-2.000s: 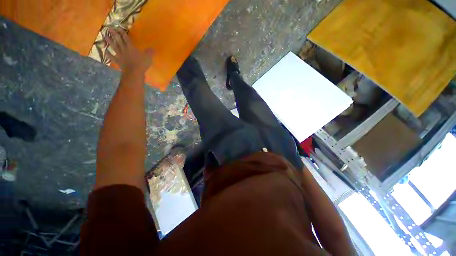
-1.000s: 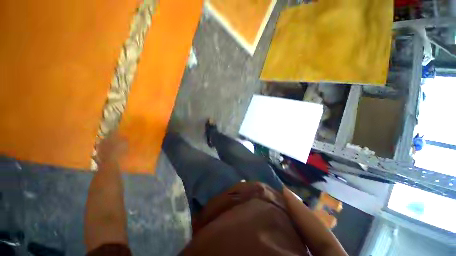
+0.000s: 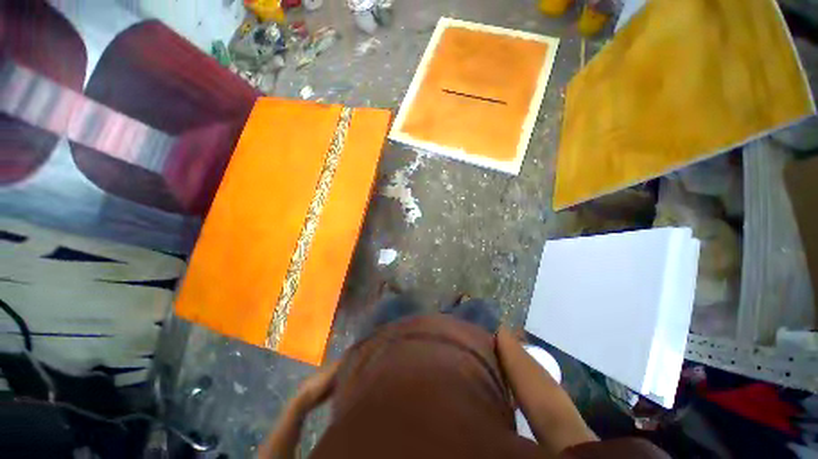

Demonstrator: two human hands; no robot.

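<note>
A bright orange canvas with a crinkled gold-brown band lies tilted in front of me, left of centre. My left hand is low beside my shirt, just below the canvas's near corner and no longer on the band. Its fingers are partly hidden by my shirt, so its shape is unclear. My right forearm runs up along the other side of my body. My right hand is mostly hidden at the shirt's edge, and I cannot tell its shape.
An orange painting with a pale border lies on the floor ahead. An ochre canvas leans at right above blank white canvases. A large maroon and grey-white painting stands at left. Paint tubs and cans cluster at the back.
My left hand has left the orange canvas and drawn back to my side. The view has turned and widened, showing the whole orange canvas and the pale-bordered painting.
</note>
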